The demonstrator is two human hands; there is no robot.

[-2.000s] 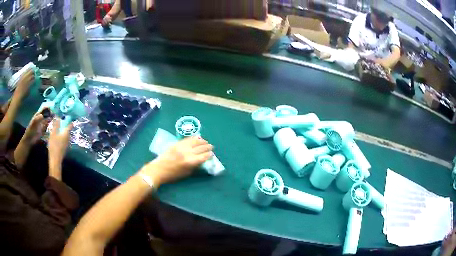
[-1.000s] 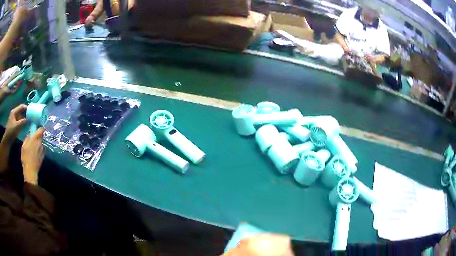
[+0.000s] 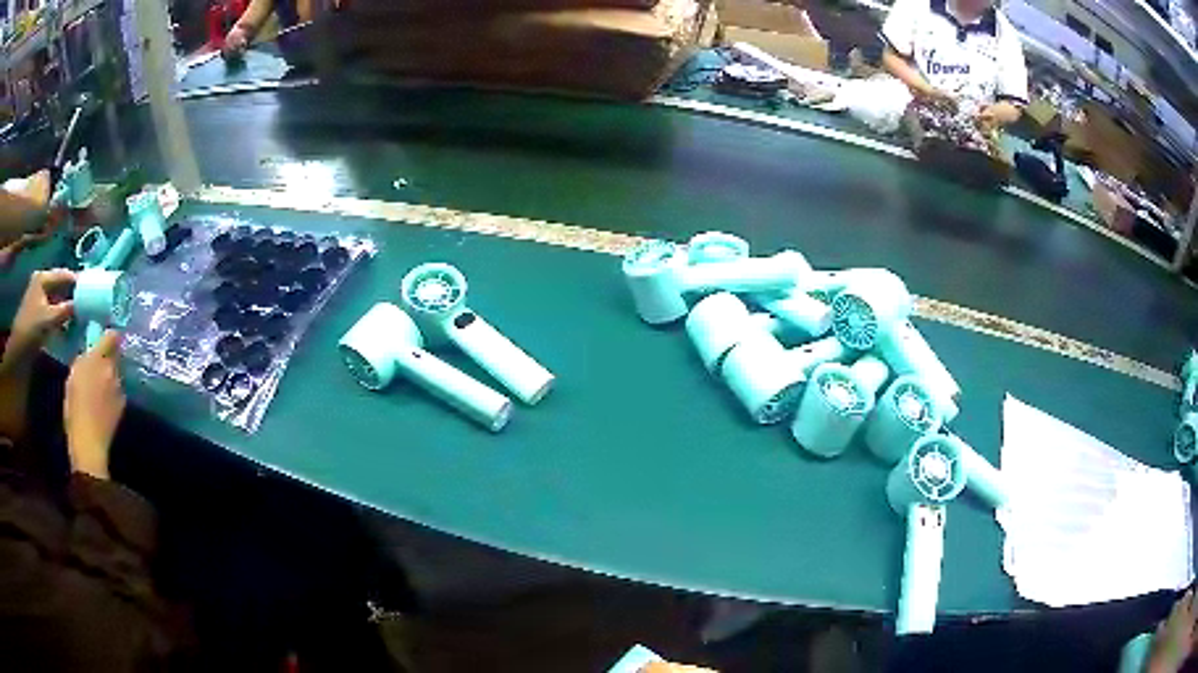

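Observation:
Only a sliver of my right hand shows at the bottom edge, beside a turquoise part of a fan that it holds; the rest is cut off, and which hand it is shows only faintly. My left hand is out of view. Two turquoise fans lie side by side left of centre, one with its grille up and one on its side. A loose pile of fans lies on the right, with one nearest fan pointing its handle at the bench edge.
Black round parts lie on clear plastic at left. A neighbour's hands hold a fan there. A white sheet lies at right, near another hand at the edge. A pale strip borders the belt; a person works beyond.
My left hand has let go of a fan at left and left the view. The single fan at front centre has gone from the bench. The hand at the bottom has sunk further out of view.

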